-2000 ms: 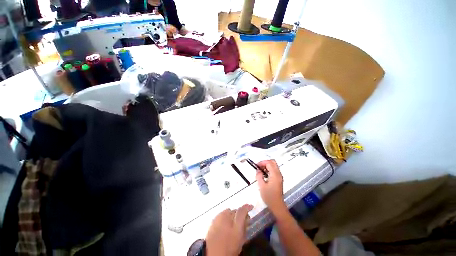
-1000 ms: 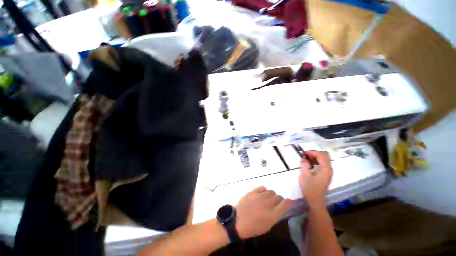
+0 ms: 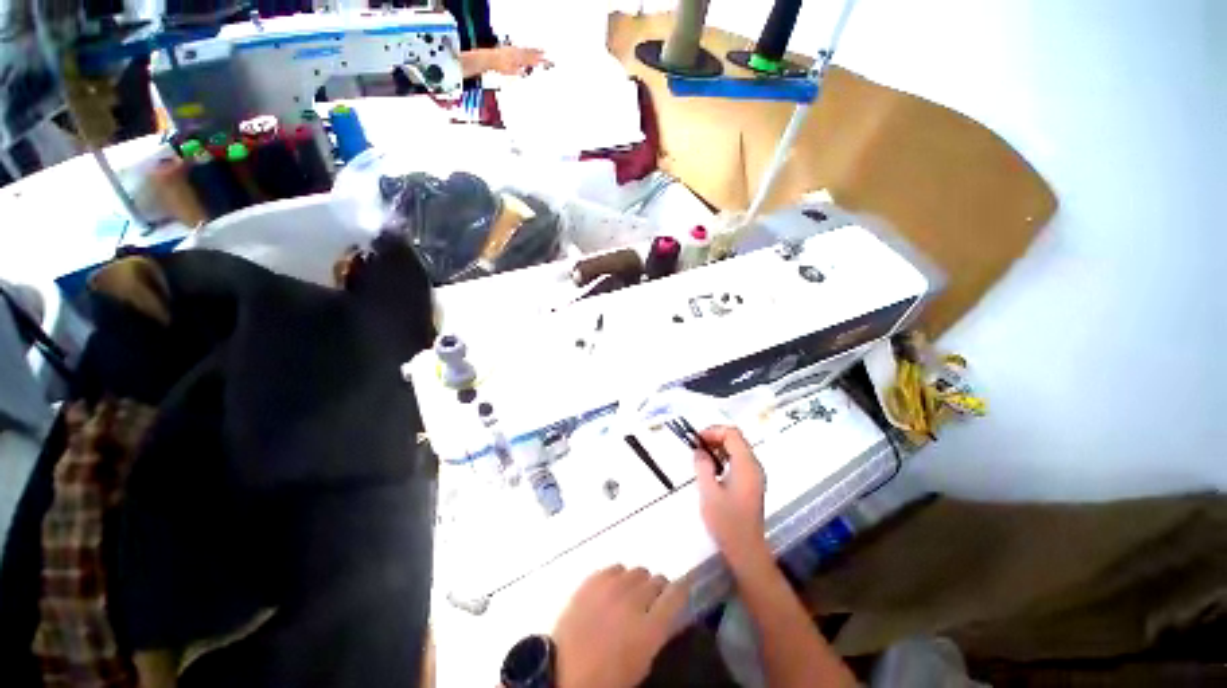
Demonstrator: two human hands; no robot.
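Note:
My right hand (image 3: 733,495) holds slim dark snips (image 3: 692,437) over the white bed of the sewing machine (image 3: 646,350), right of the needle area. A narrow black strip (image 3: 649,461) lies on the bed just left of the snips. My left hand (image 3: 622,621), with a dark watch at the wrist, rests at the bed's front edge, fingers apart, with nothing visible in it. The large black garment piece (image 3: 289,457) lies left of the machine, with plaid cloth (image 3: 78,538) along its left side. The presser foot area (image 3: 545,491) has no cloth under it.
Thread spools (image 3: 662,255) stand behind the machine head. Thread cones (image 3: 684,38) are on the stand. Yellow strips (image 3: 922,397) hang at the machine's right end. Brown cloth (image 3: 1050,571) lies lower right. A person's hand (image 3: 511,61) shows at another machine behind.
The view swung left and down, then back again. The snips stay in my right hand near the black strip. My left hand stays at the bed's front edge.

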